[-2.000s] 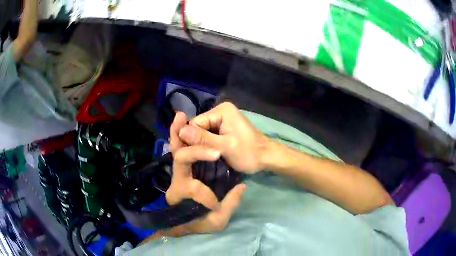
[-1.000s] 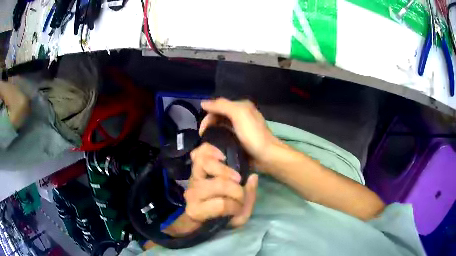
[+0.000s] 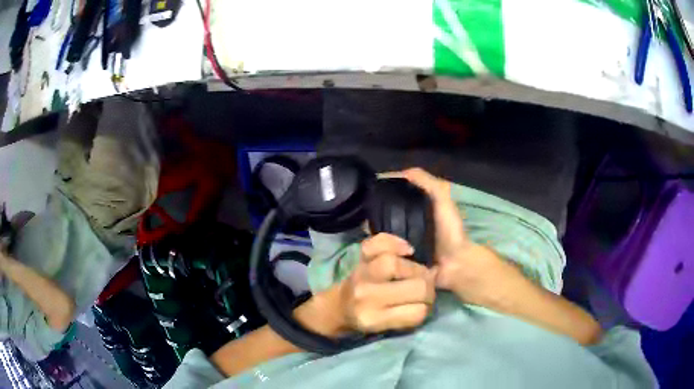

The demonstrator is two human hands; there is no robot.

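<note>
The black headphones (image 3: pixel 332 195) are held over my lap, with the headband curving down on the left around my left wrist. One cup with a small white label faces up. My left hand (image 3: pixel 392 285) is closed on the lower edge of the other cup, knuckles up. My right hand (image 3: pixel 445 228) wraps the right side of that same cup, its fingers partly hidden behind it. The inner side of the held cup cannot be made out.
The white bench (image 3: pixel 319 38) with green tape crosses the top. Blue-handled pliers (image 3: pixel 643 53) lie at its right, a red and black wire at left. Below are a blue crate with headphones, a red stool (image 3: pixel 171 216) and a purple stool (image 3: pixel 662 262). Another person sits at far left.
The headphones and both hands have shifted right. The labelled cup has swung up into clear view beside the held cup. The view has turned, showing more tools at the bench's left.
</note>
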